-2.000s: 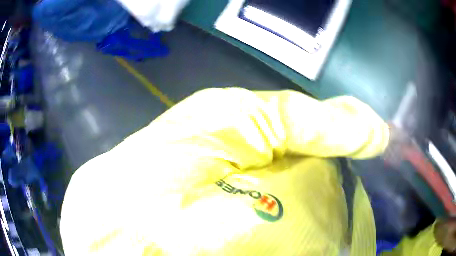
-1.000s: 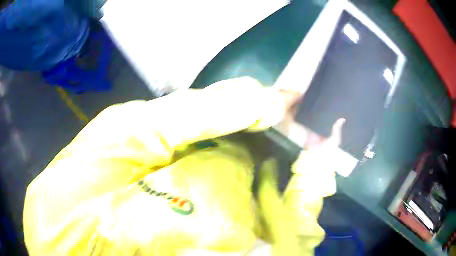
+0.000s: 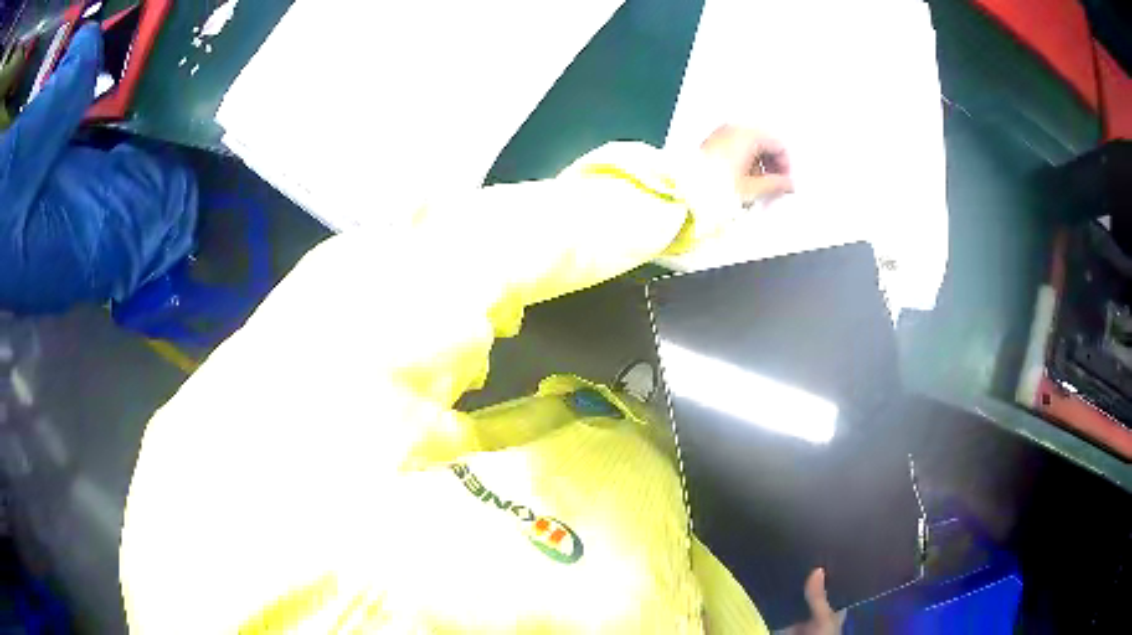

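A glossy black display panel is tilted in front of my body, off the bench, with a white light bar reflected in it. My right hand is shut on its lower edge; only a finger and part of the hand show. My left hand is over the white separator sheets on the bench, above the panel's upper edge. Its fingers are curled; whether they pinch a sheet is unclear.
A large white sheet stack lies to the left on the green bench mat. A black fixture on a reddish base is at the right. Orange-red pads are at the back right. A person's blue sleeve is at the left.
The panel has come off the white sheets and moved toward my body. My right hand has moved down with it. My left hand has moved up over the sheets, away from the panel.
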